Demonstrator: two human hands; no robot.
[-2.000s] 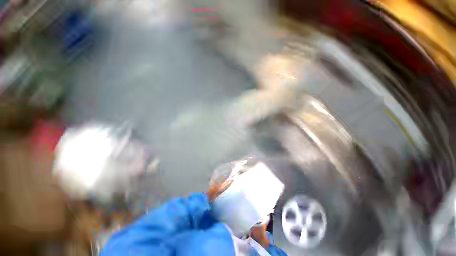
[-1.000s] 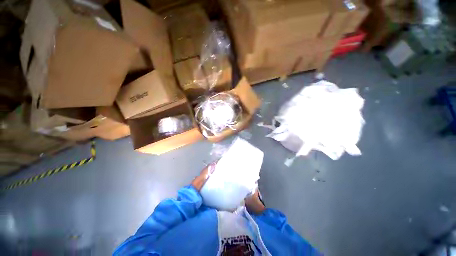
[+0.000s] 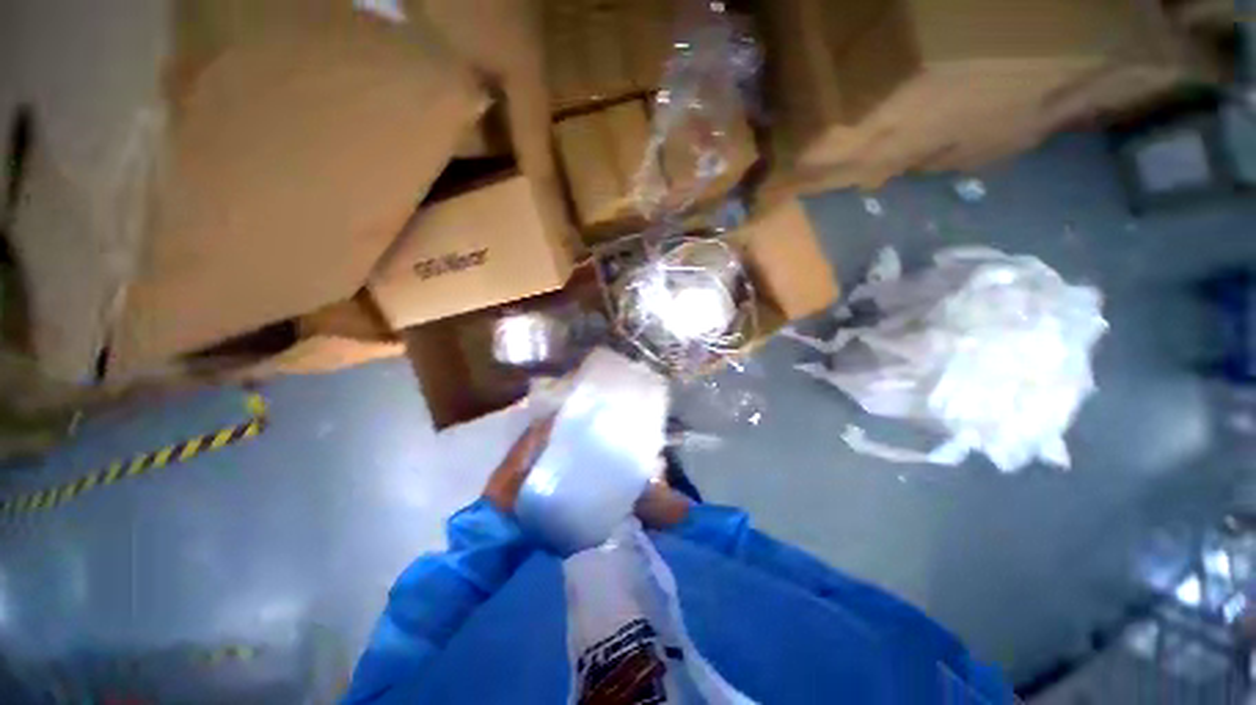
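Note:
A wide, whitish film roll [image 3: 595,448] is held upright in front of my body, between both hands. My left hand [image 3: 513,466] is on the left side of the roll, its fingers partly hidden behind it. My right hand [image 3: 667,504] is at the lower right side of the roll, partly hidden and blurred. Just beyond the roll, an open brown carton [image 3: 799,269] holds shiny clear film scrap [image 3: 685,306]. Another open carton [image 3: 455,379] beside it holds a shiny wrapped thing [image 3: 525,339].
Large brown cartons [image 3: 283,179] stand across the back left, and more cartons [image 3: 964,83] at the back right. A heap of white film or sheet [image 3: 1012,358] lies on the grey floor at the right. Yellow-black tape [image 3: 152,461] marks the floor at the left.
The view has turned from the machine area to the cartons and come closer to them. The roll stays in both hands throughout.

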